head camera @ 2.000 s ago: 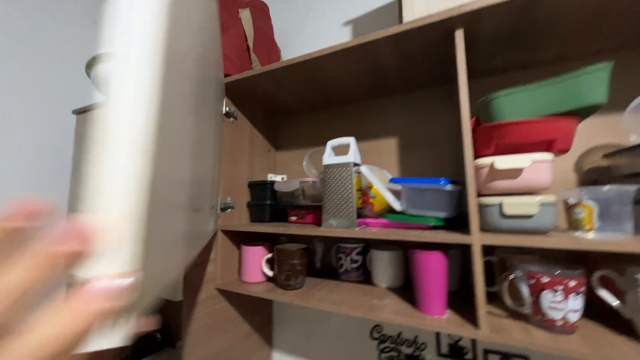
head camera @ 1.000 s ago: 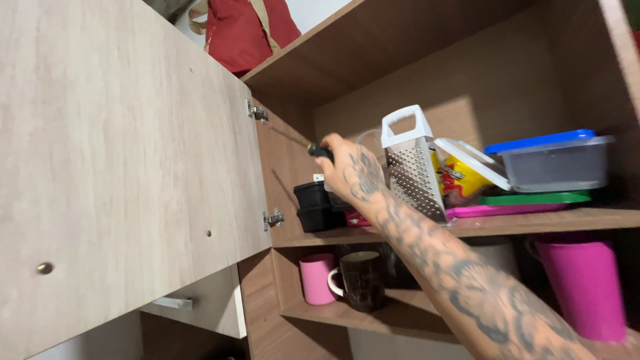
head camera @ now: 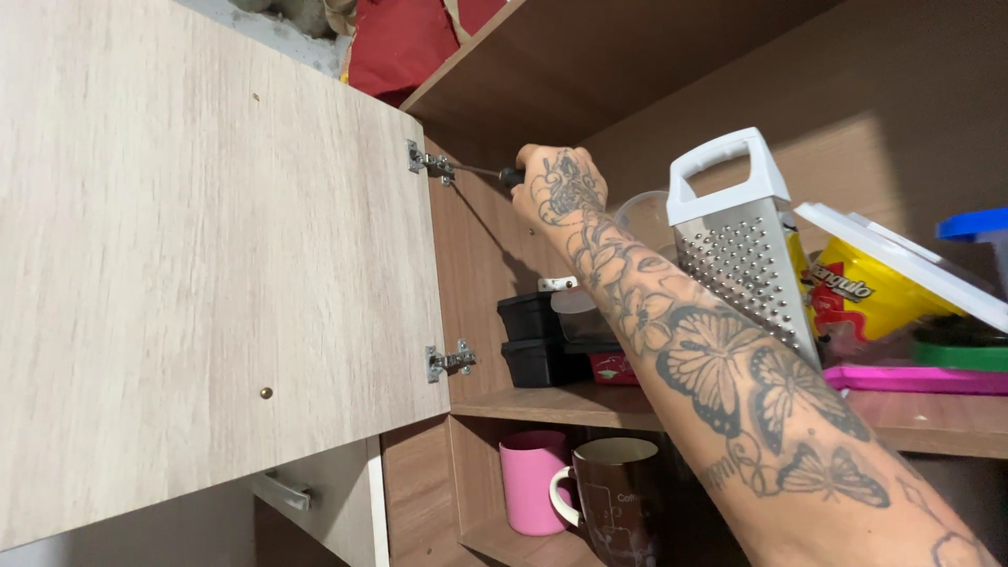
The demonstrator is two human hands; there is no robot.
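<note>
My right hand [head camera: 563, 181] is closed around the dark handle of a screwdriver [head camera: 512, 177]. The screwdriver's thin shaft points left and its tip meets the upper metal hinge [head camera: 431, 162], where the cabinet door joins the side panel. A lower metal hinge [head camera: 450, 360] sits further down the same edge. The wood-grain cabinet door [head camera: 213, 260] stands swung out at the left. Out of the frame is my left hand; whether it touches the door cannot be seen.
Right of my wrist stands a box grater [head camera: 744, 260] with a white handle. Black containers [head camera: 531, 339] are stacked by the side panel. Below the shelf [head camera: 567, 405] are a pink mug [head camera: 535, 482] and a brown mug [head camera: 618, 496]. A red bag [head camera: 402, 47] lies on top.
Two seconds ago a blurred hand was at the door's edge on the left. One second ago my right hand was inside the cabinet with the dark handle; now the screwdriver's shaft shows at the upper hinge.
</note>
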